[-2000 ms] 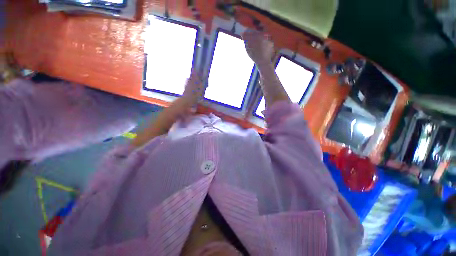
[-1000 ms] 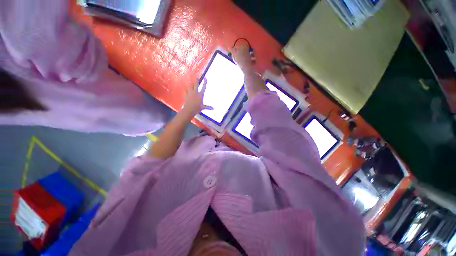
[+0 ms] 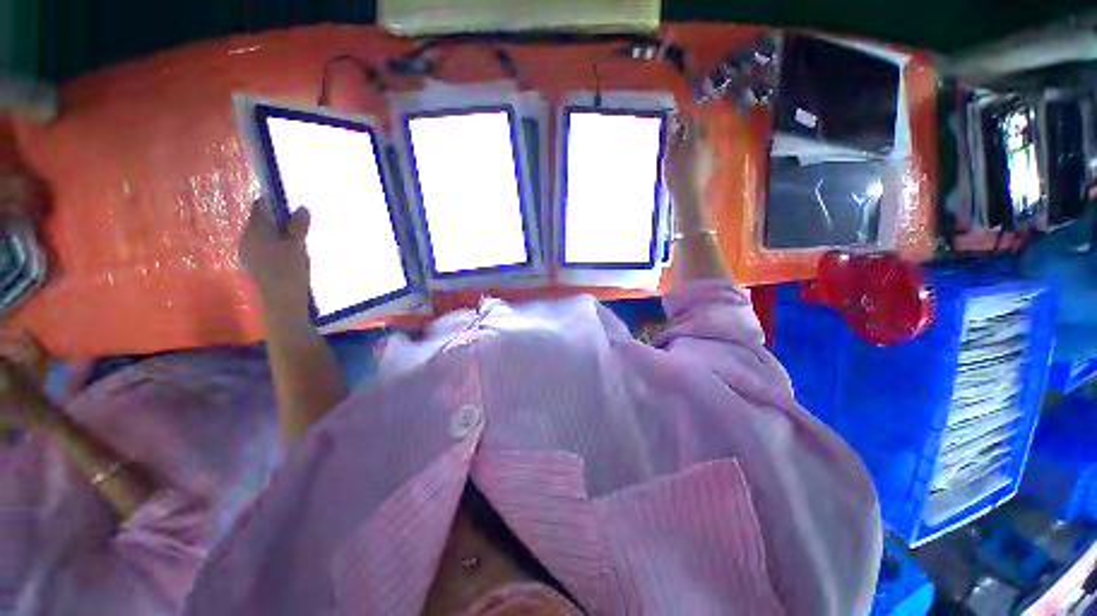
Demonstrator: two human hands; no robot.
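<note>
Three tablets with white glowing screens lie side by side on the orange mat: a left tablet (image 3: 343, 217), a middle tablet (image 3: 469, 193) and a right tablet (image 3: 611, 190). Whitish sleeves show around them. The left tablet lies tilted, with a thin black cable (image 3: 325, 82) at its far edge. My left hand (image 3: 279, 247) holds the left tablet's left edge, thumb at its dark border. My right hand (image 3: 688, 169) is at the right edge of the right tablet; its fingers are blurred, and I cannot tell if they grip it.
Two dark tablets (image 3: 830, 199) lie at the right, beside a cluster of connectors (image 3: 740, 78). A red round dish (image 3: 884, 298) is at the front right edge, above a blue bin (image 3: 926, 409). A pale yellow board (image 3: 517, 15) is behind. Another person's arm (image 3: 102, 469) is at left.
The view has turned and levelled. My right hand has moved from the left tablet's far edge to the right tablet's right side. My left hand has moved from the screen to its left edge.
</note>
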